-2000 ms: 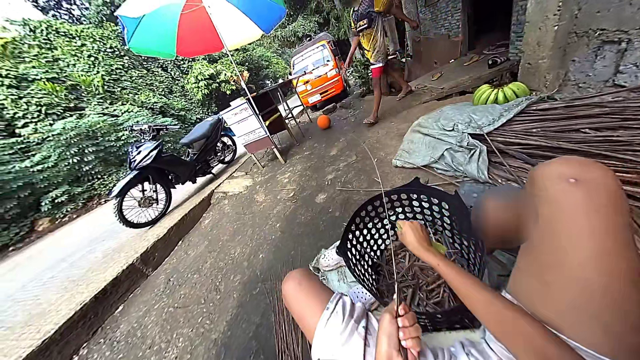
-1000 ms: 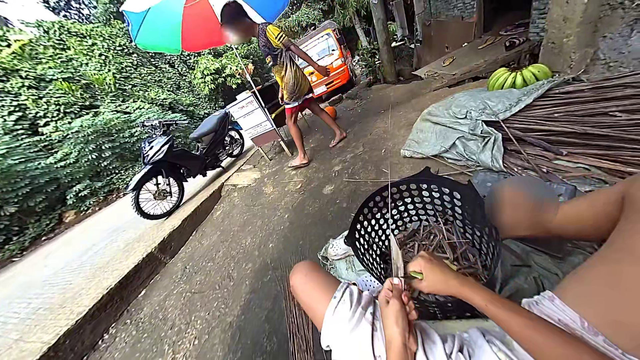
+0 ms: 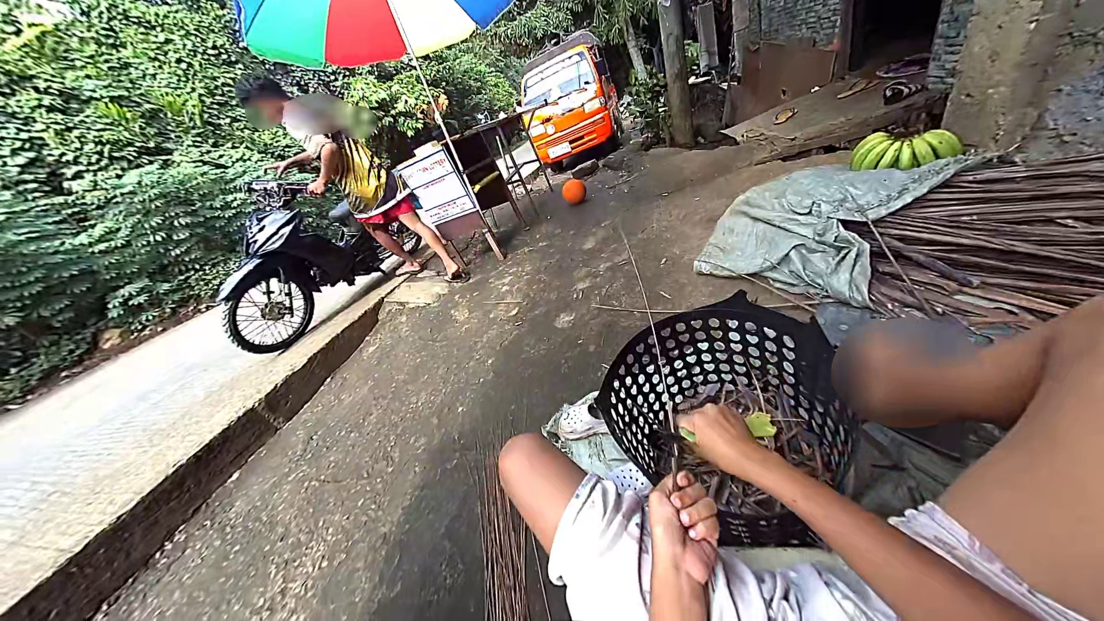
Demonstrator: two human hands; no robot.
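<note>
My left hand [image 3: 686, 522] is closed around the lower end of a thin leaf midrib [image 3: 649, 319], which rises above the black perforated plastic basket [image 3: 729, 323]. Just above it, my right hand [image 3: 716, 435] grips a knife by its green handle [image 3: 761, 424]; the blade lies close to the midrib and is hard to make out. Dry brown strips and scraps [image 3: 789, 440] lie inside the basket, behind my right wrist. A bundle of thin brown midribs [image 3: 504, 543] rests on the ground beside my bent left knee.
Long dry stalks [image 3: 992, 224] are piled at right, partly under a grey-green sack [image 3: 798, 216], with green bananas [image 3: 906, 151] behind. A person [image 3: 362, 177] leans over a motorcycle [image 3: 293, 246] by the concrete kerb. An orange ball [image 3: 573, 191], a signboard [image 3: 440, 185] and an orange vehicle [image 3: 569, 103] stand farther back.
The other person has walked left from near the house, past the signboard, to the motorcycle. My right hand is higher along the midrib than one second ago, when the knife blade showed plainly.
</note>
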